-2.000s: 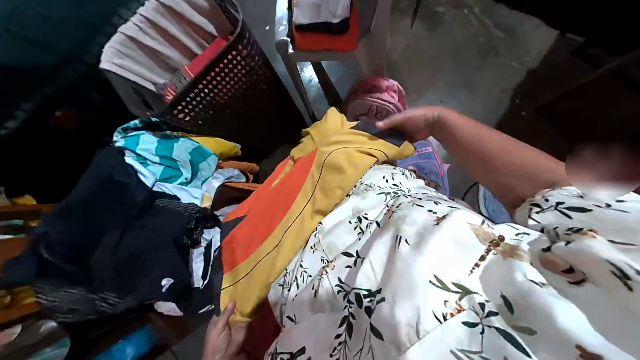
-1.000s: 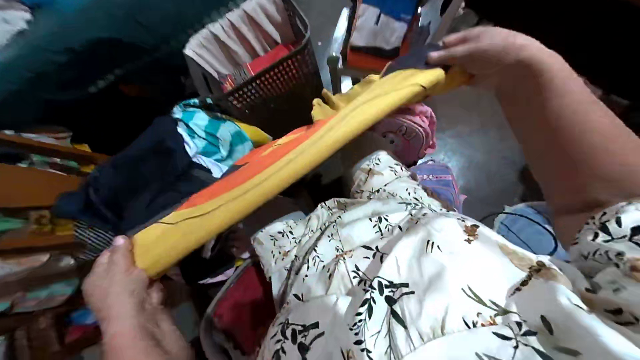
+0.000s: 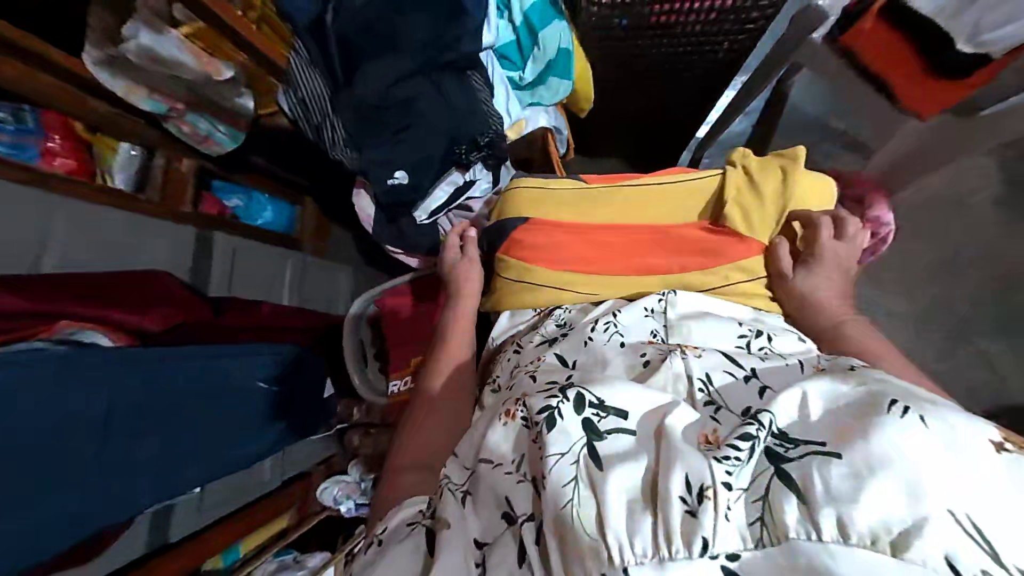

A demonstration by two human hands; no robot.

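Observation:
A yellow garment with orange and dark panels (image 3: 624,248) lies folded across my lap, over the white leaf-print dress (image 3: 640,448). At its left edge is my left hand (image 3: 462,260), fingers close together against the dark part of the cloth; whether they pinch it is unclear. My right hand (image 3: 820,260) rests on the right end, its fingers curled at a bunched yellow part that looks like a sleeve. Just beyond my left hand hangs a pile of dark clothes (image 3: 408,104), with a teal-and-white striped cloth (image 3: 534,48) beside it.
A dark perforated basket (image 3: 668,72) stands beyond my lap. To its right is a chair (image 3: 744,88) with orange, black and white folded clothes (image 3: 928,56). Wooden shelves (image 3: 168,188) with packets are at the left, a blue cloth (image 3: 152,432) below them. A bin with dark red cloth (image 3: 404,328) sits by my left forearm.
The yellow garment, held stretched between my raised hands a second ago, now lies folded on my lap. Both hands have come down to its ends. The view has turned considerably.

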